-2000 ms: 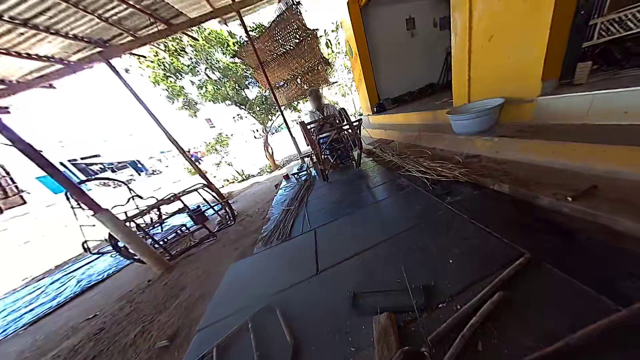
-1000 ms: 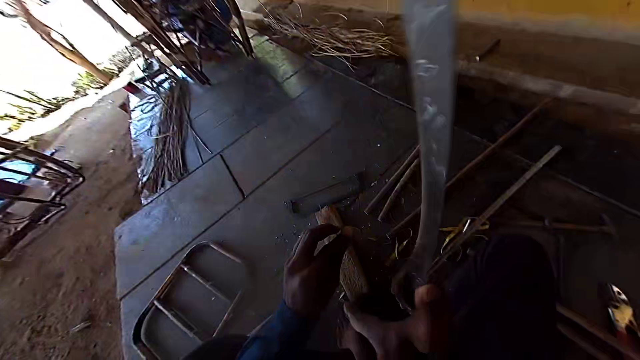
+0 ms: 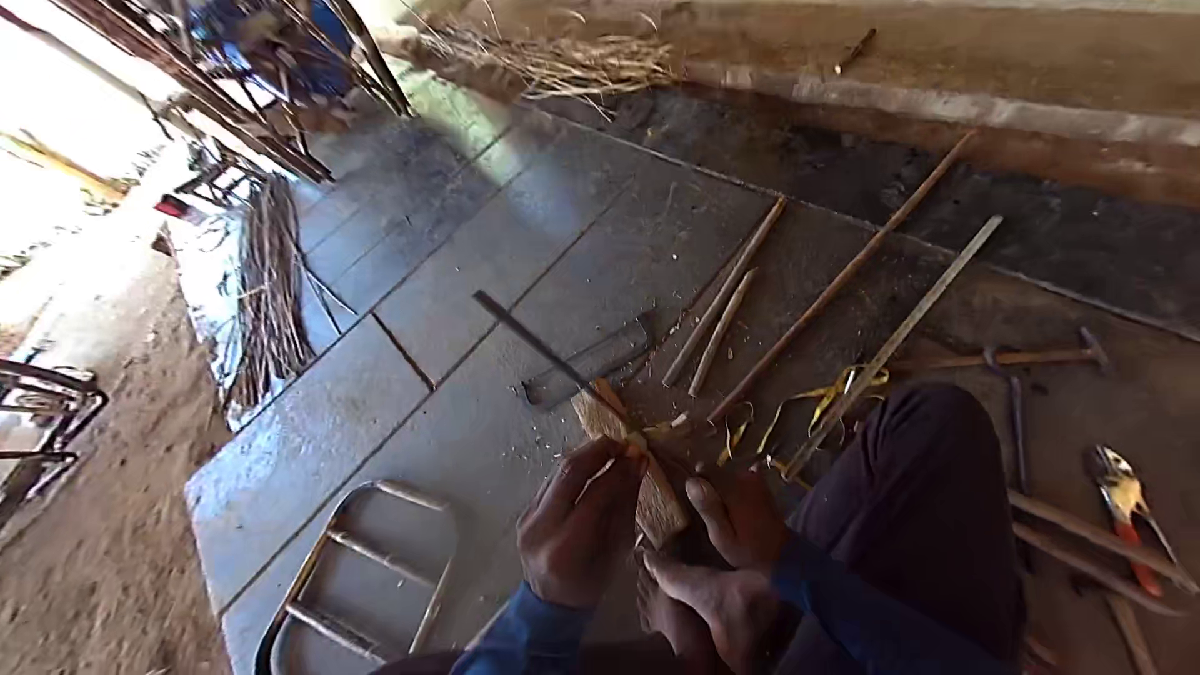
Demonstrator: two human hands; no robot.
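Note:
Upright on the paved floor between bare feet [image 3: 712, 595], a wooden block [image 3: 662, 506] leans with its pale top away from me. My left hand [image 3: 577, 525] is closed around a small pale piece of wood or cane [image 3: 636, 444] at the block. A long dark blade [image 3: 539, 342], seen nearly edge-on, crosses the block and points to the upper left. Its near end runs toward my right hand [image 3: 745, 520], which is closed around it; the handle is hidden.
A bent-cane frame [image 3: 342, 633] lies at lower left, a metal frame [image 3: 642, 328] beyond the block. Sticks [image 3: 844, 277], a flat strip [image 3: 900, 337], yellow strapping [image 3: 834, 389], a hammer [image 3: 1041, 357] and pliers [image 3: 1125, 511] lie rightward. Cane bundles [image 3: 267, 291] are farther off.
The view has swung down to the floor and hands. The blade, upright in my right hand a second ago, is now lowered across the block. My left hand stays by the block.

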